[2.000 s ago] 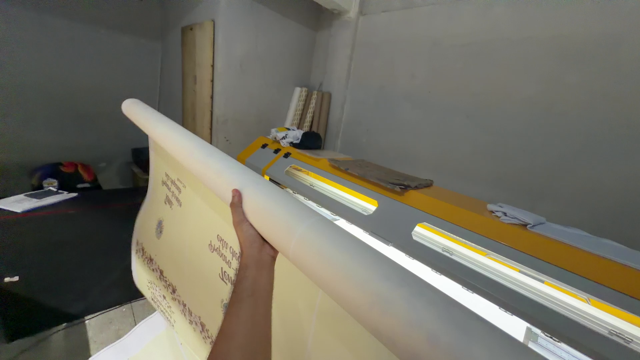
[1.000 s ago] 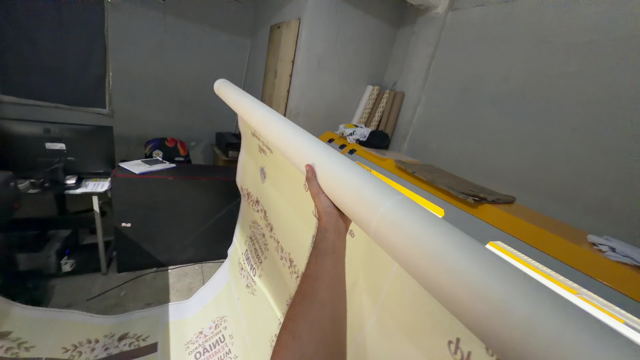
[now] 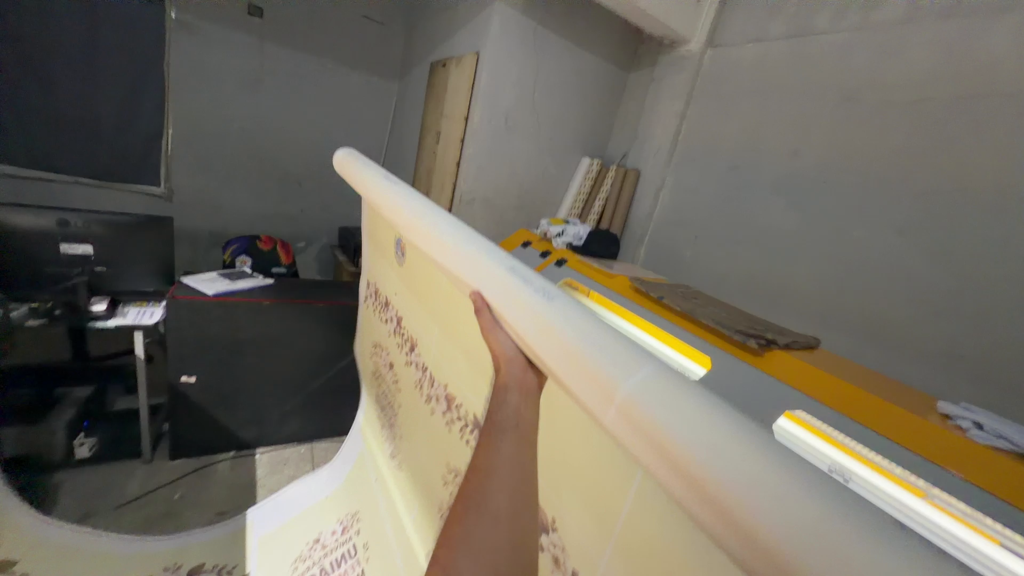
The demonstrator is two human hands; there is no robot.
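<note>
My left hand supports a long pale roll of material from below, thumb on its lower near side; the other fingers are hidden by the roll. The roll slants from the upper left to the lower right, where it is closest to me. From it hangs a cream printed sheet with brown floral patterns and writing. The sheet passes behind my forearm and curves down to the left along the bottom. My right hand is not in view.
A long grey and yellow machine stands right, behind the roll, a folded brown cloth on top. Several rolls lean in the corner. At left are a dark counter with papers, a monitor and a cable on the floor.
The view has turned left, bringing in the monitor and window. The left hand keeps its hold on the roll throughout. More of the printed sheet shows at the lower left than two seconds ago.
</note>
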